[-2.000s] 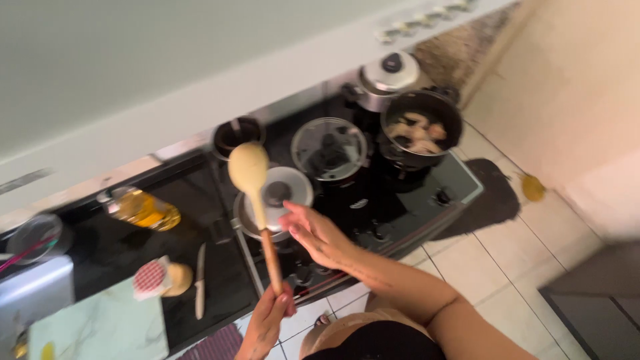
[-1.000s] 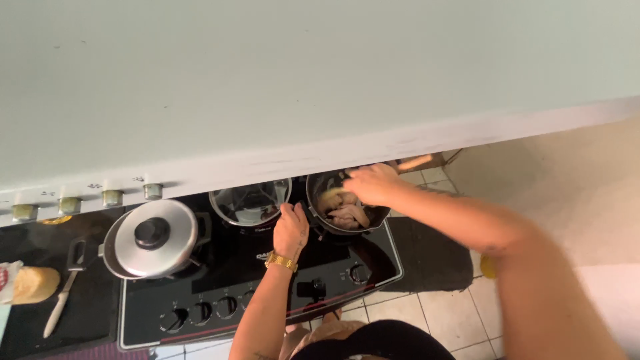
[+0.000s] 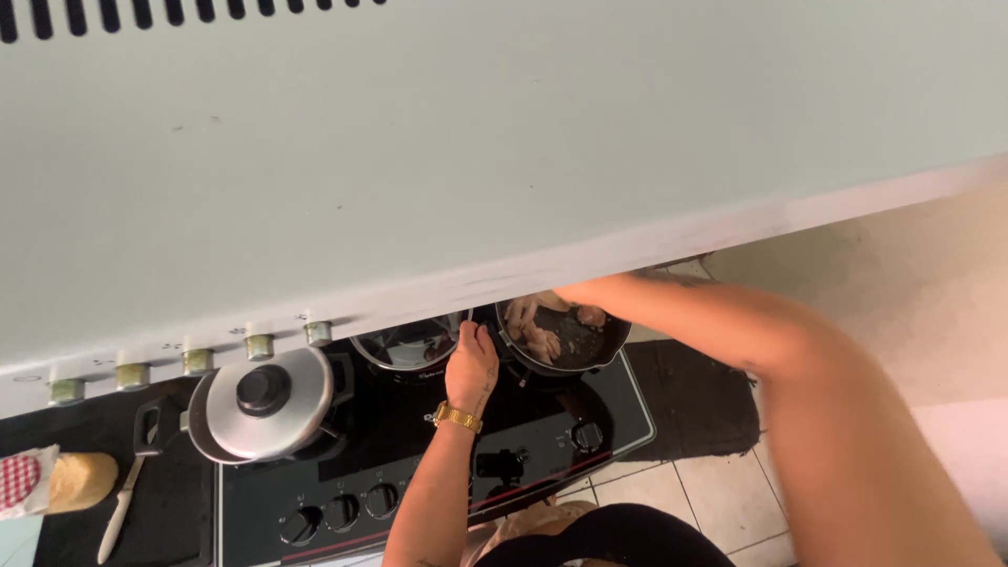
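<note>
My left hand [image 3: 472, 364], with a gold watch on its wrist, is closed between the glass-lidded pan [image 3: 405, 346] and the dark frying pan [image 3: 563, 366]; it seems to hold the frying pan's handle, mostly covered by the fingers. Pieces of raw-looking meat [image 3: 542, 340] lie in the frying pan. My right arm reaches over that pan from the right. Only the back of my right hand [image 3: 587, 290] shows, at the pan's far side; its fingers are hidden by the range hood's edge, so what they hold cannot be seen.
The pale range hood [image 3: 472, 157] with knobs covers the upper view. A lidded metal pot [image 3: 272, 402] stands on the left of the black gas stove [image 3: 378, 465]. At the far left are a jar [image 3: 83, 482] with a checked cover and a knife [image 3: 118, 512]. Floor tiles [image 3: 709, 488] show lower right.
Two seconds ago my left hand held a wooden-handled spoon over the stove; one second ago my right hand was in the frying pan. The meat has shifted, and the view has tilted toward the hood.
</note>
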